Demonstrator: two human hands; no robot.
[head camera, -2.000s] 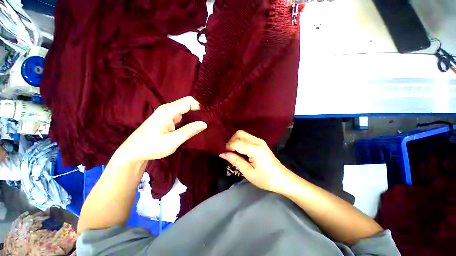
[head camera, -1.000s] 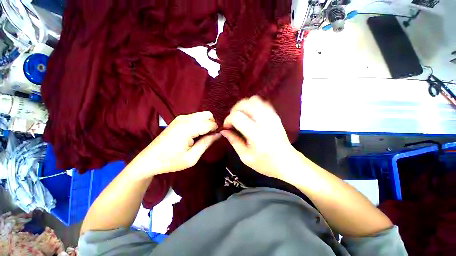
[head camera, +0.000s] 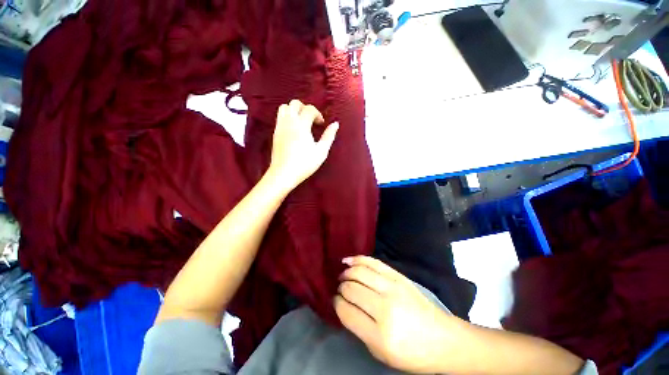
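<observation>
The dark red garment piece (head camera: 139, 183) lies in a large heap left of the needle and hangs over the table edge to my lap. Its gathered section (head camera: 345, 84) runs under the presser foot (head camera: 355, 61), which is lit pinkish red. My left hand (head camera: 301, 146) rests on the crinkled cloth below and left of the foot, thumb apart from the bent fingers. My right hand (head camera: 392, 315) holds the cloth's right edge low over my lap; its fingertips are partly hidden in the folds.
On the white table (head camera: 411, 132) lie a black smartphone (head camera: 484, 48), snips with blue and orange parts (head camera: 572, 97) and an olive cord coil (head camera: 642, 85). A blue crate (head camera: 539, 220) with dark red cloth stands lower right. Blue plastic (head camera: 117, 329) shows lower left.
My hands have parted: the left moved up onto the gathered cloth, the right down towards my lap with the cloth edge. The view has shifted, bringing the cord coil into sight.
</observation>
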